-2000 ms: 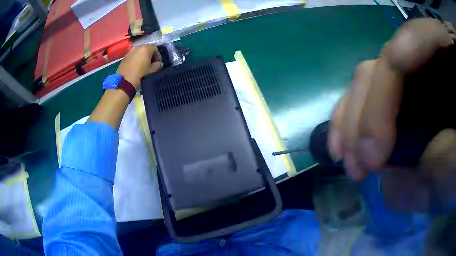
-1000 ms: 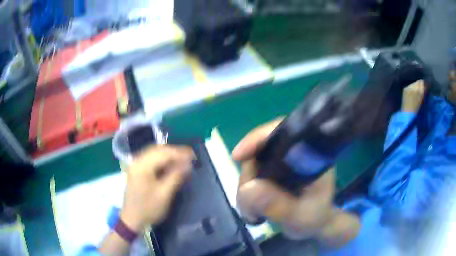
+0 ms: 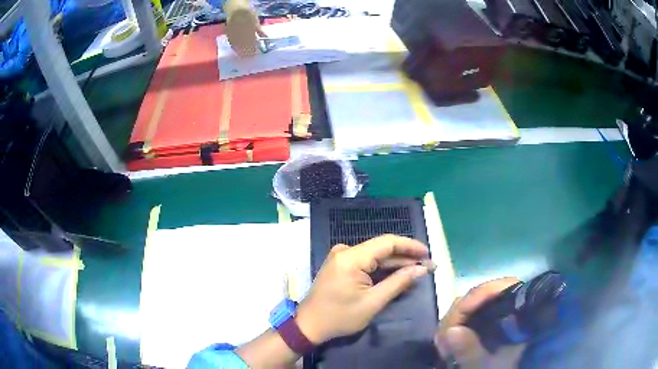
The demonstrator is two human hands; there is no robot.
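The black unit housing (image 3: 393, 335) lies on the bench with its vented cover (image 3: 371, 223) up and the slots at the far end. My left hand (image 3: 353, 288) is over the cover, thumb and fingertips pinched together at its right edge; a tiny thing, perhaps a screw, seems to be between them but is too small to tell. My right hand (image 3: 469, 324) is at the lower right, closed around the black electric screwdriver (image 3: 523, 306), beside the unit. The screwdriver's bit is not visible. The screw tray (image 3: 321, 180), lined with clear plastic and holding a dark heap, sits just beyond the unit.
White work sheet (image 3: 216, 288) with yellow tape lies left of the unit. Red padded boards (image 3: 191, 108) are stacked behind the bench, with a paper (image 3: 278, 58) on top. A dark box-shaped unit (image 3: 451, 54) is over a taped white sheet at the back. A metal post (image 3: 68, 90) stands at left.
My left hand has gone from the screw tray to the cover's right edge. My right hand has come in from the far right, then lowered beside the unit with the screwdriver. The view has shifted.
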